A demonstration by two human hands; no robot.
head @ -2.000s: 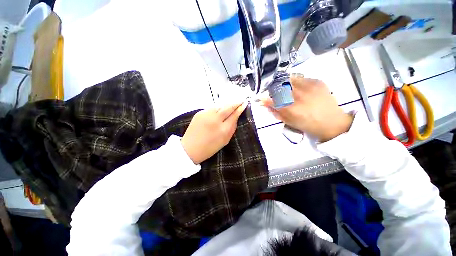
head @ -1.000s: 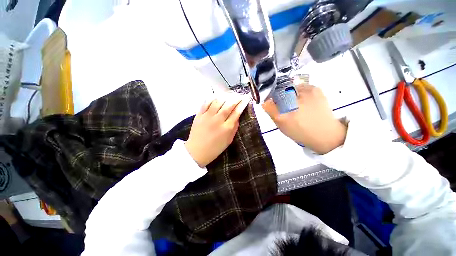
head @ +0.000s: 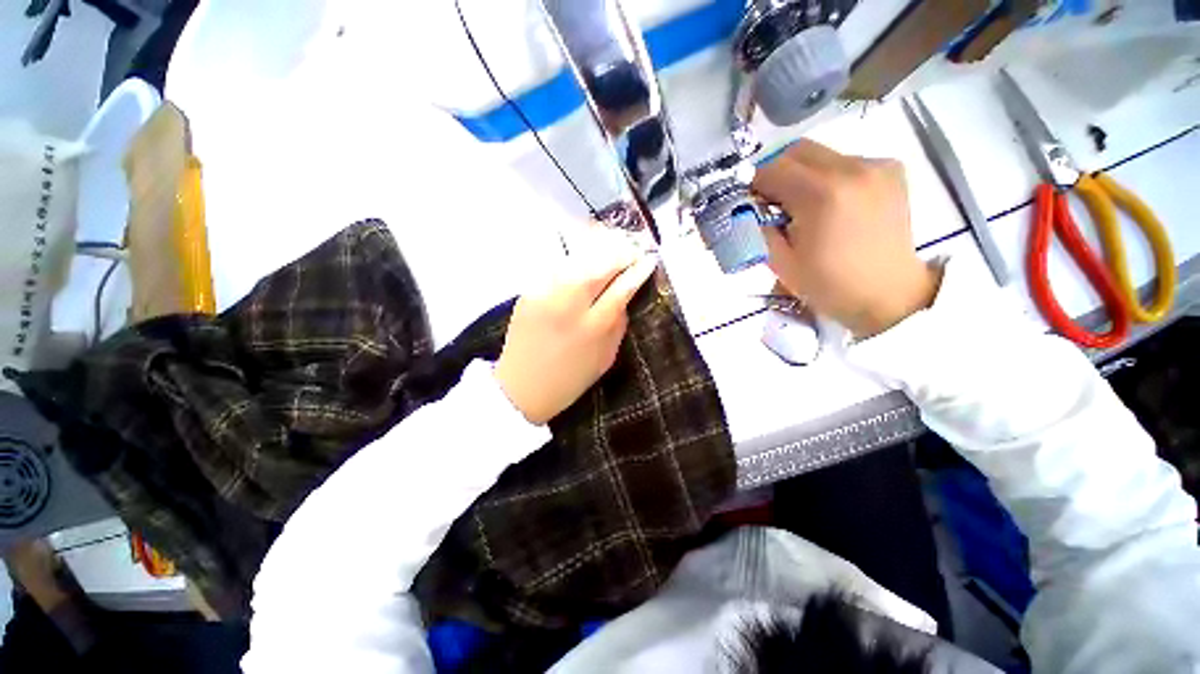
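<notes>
The dark plaid garment piece (head: 619, 461) lies over the left of the table and hangs over its front edge. My left hand (head: 566, 329) presses the narrow end of the cloth beside the needle, fingertips together. My right hand (head: 842, 237) is right of the needle, fingers curled at the grey ribbed knob (head: 733, 231) with a blue part; its fingertips are partly hidden. The shiny machine bar (head: 619, 99) comes down to the needle area, where glare hides the presser foot.
Tweezers (head: 958, 191) and scissors with red and yellow-orange loops (head: 1082, 237) lie at the right. A larger grey knob (head: 800, 77) is on the machine. Tan cardboard with yellow tape (head: 161, 211) stands left. A printed scale (head: 829, 441) runs along the table's front edge.
My right hand has risen and curled its fingers by the grey ribbed knob, uncovering a small shiny piece on the table. My left hand stays on the cloth. The view has shifted slightly.
</notes>
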